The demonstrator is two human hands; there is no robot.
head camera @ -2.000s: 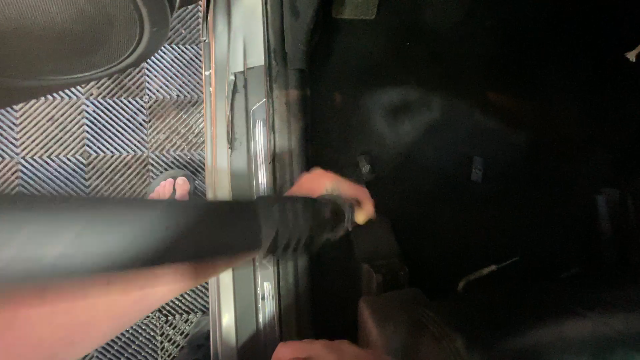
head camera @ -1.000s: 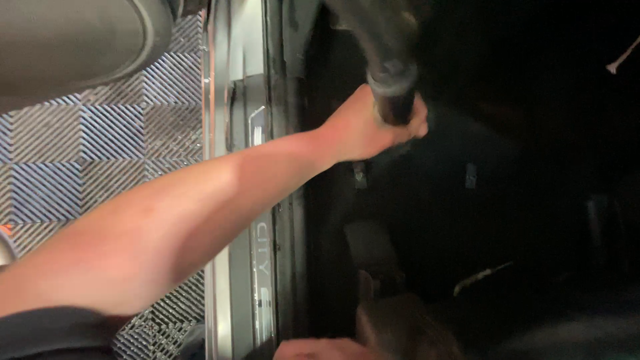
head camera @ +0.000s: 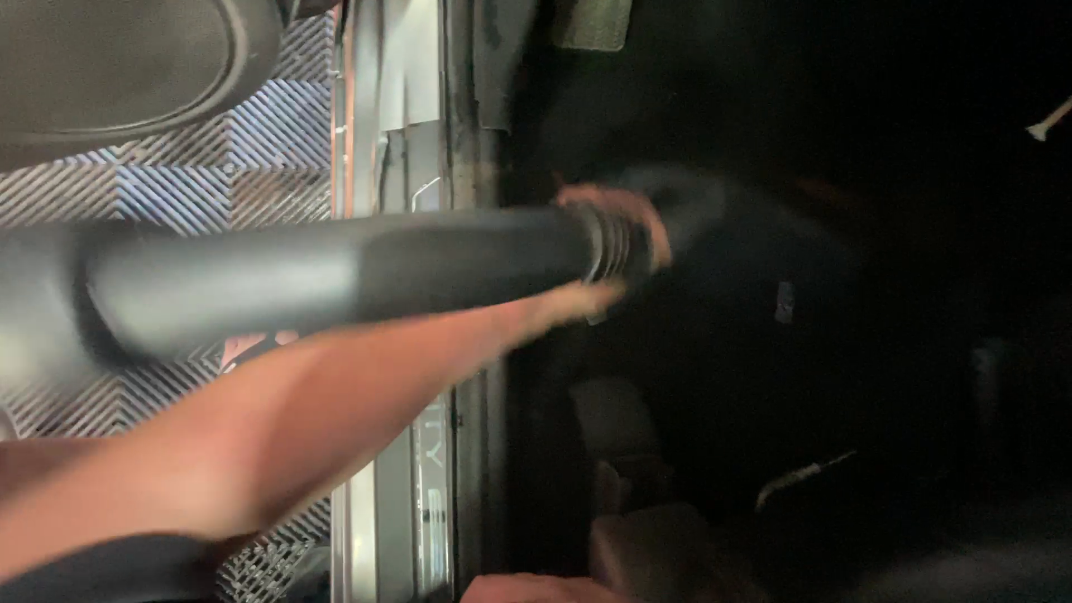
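My left hand is wrapped around the ribbed collar of a black vacuum hose, over the dark floor of a car. The hose runs in from the left edge, above my forearm, and crosses the door sill. Its working end is lost in the dark and in motion blur. My right hand shows only in part at the bottom edge, beside a dark trim piece; its fingers are mostly out of frame.
A door panel with a round speaker cover fills the top left. Beneath lie ribbed, checkered floor tiles, with part of a foot on them. A ribbed pad lies at the top, and a thin light-coloured piece lies at lower right.
The hose, steeply upright across the top a second ago, now lies across the view from the left. My left hand has moved down somewhat in view and still grips it.
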